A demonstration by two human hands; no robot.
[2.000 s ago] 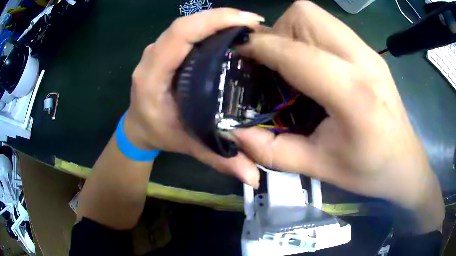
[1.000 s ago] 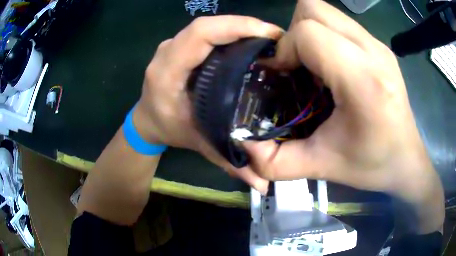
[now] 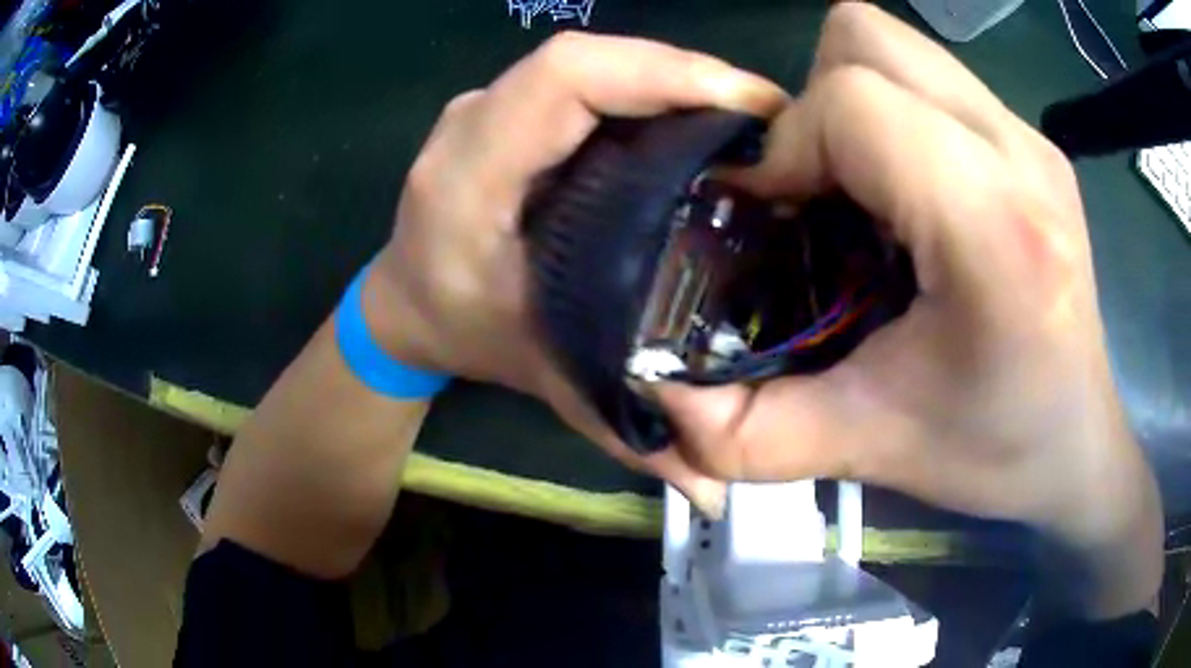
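The black camera ball housing [image 3: 581, 248] is open, with vent slots on its left side. My left hand [image 3: 477, 222] is wrapped around that side. My right hand [image 3: 967, 313] holds the housing's right part, its thumb at the lower rim beside a white connector [image 3: 657, 364]. Inside the opening show a metal chassis [image 3: 675, 298] and thin coloured wires [image 3: 836, 320]. The white wall-mount bracket [image 3: 777, 574] hangs below the ball at the bench's front edge. My right hand hides much of the housing's right part.
Screws [image 3: 551, 11] lie at the top. The electric screwdriver [image 3: 1123, 111] and a white keyboard [image 3: 1166, 176] are at the right. A small motor with leads [image 3: 141, 234] and another white-and-black camera [image 3: 81, 163] are at the left. Yellow tape [image 3: 523, 493] edges the mat.
Both hands and the housing have shifted right and slightly down. The bracket below has shifted a little the same way. The grip looks the same.
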